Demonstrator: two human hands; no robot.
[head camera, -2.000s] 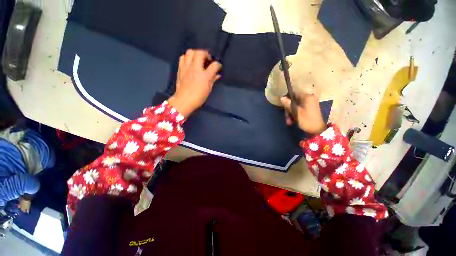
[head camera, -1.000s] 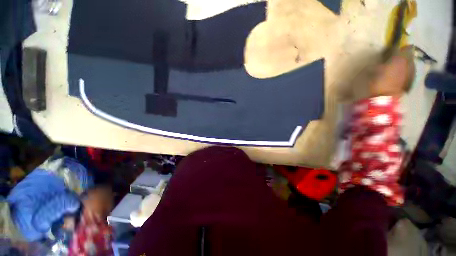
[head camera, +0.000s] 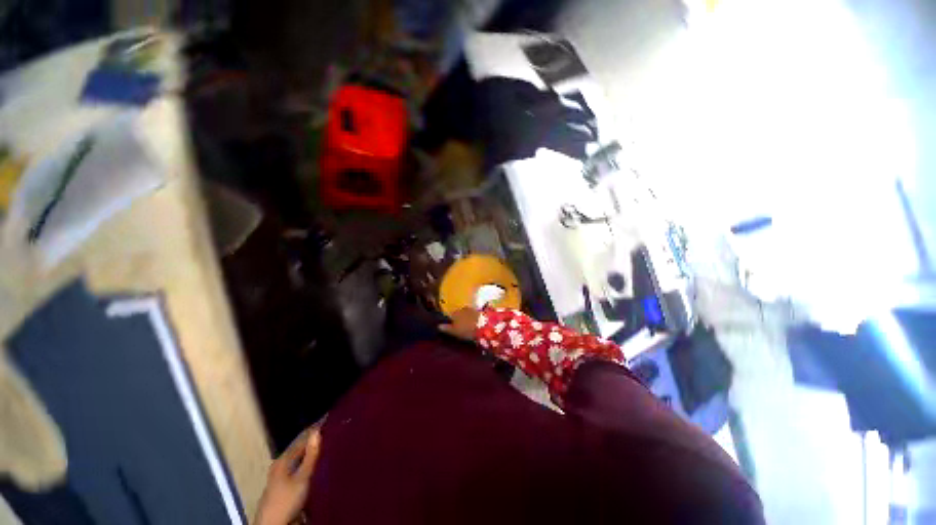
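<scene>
The navy panel (head camera: 103, 410) lies on the cream table at the lower left, with white tape along its edge. My left hand (head camera: 287, 484) is beside the table edge, against the maroon garment I wear, cut off by the bottom edge. Its grip is unclear. My right hand (head camera: 464, 323) is low, at the near rim of a round yellow object (head camera: 480, 282) with a white patch on it. The fingers are small and blurred, so I cannot tell whether they hold anything.
A red stool (head camera: 364, 149) stands beyond, among dark piles on the floor. The cream table edge (head camera: 221, 338) runs along the left, with a white sheet (head camera: 98, 185) and a dark thin tool on it. A white machine table (head camera: 559, 220) with dark cloth is at the right.
The view has swung to the right, away from the table. The panel now shows at the lower left. My right hand has left the yellow item on the table and is now low by the round yellow object.
</scene>
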